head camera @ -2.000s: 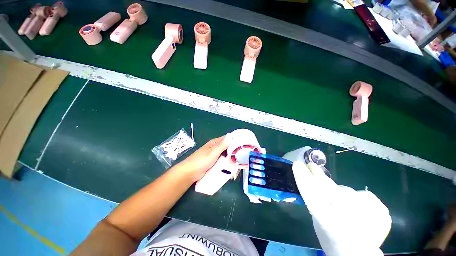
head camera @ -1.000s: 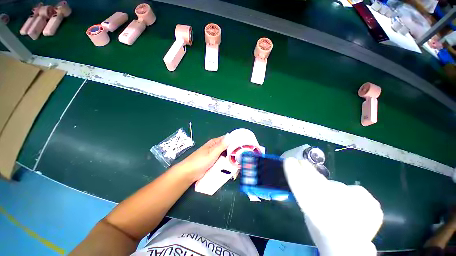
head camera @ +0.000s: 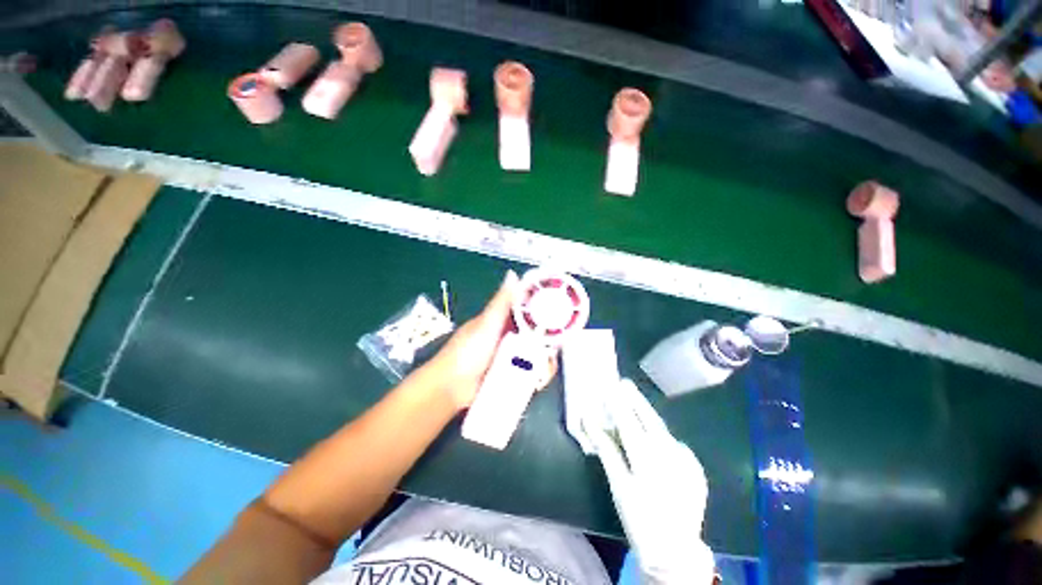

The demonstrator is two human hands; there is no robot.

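Observation:
My bare left hand is shut on a pink handheld fan at the centre. Its round grille faces up and its handle points down toward me. My white-gloved right hand is just right of the fan, fingertips at the lower part of a flat white wipe or card. Whether the fingers grip it is unclear. A shiny dark blue strip lies on the bench to the right, away from the hands.
A whitish bottle with a silvery top and a round lid is behind my right hand. A swab bag lies left of the fan. Several pink fans lie on the green belt beyond the whitish rail. Cardboard is at left.
My right hand has let go of the blue strip, which now lies further right, and is at the white wipe. The held fan's grille faces up more. The belt fans show further right.

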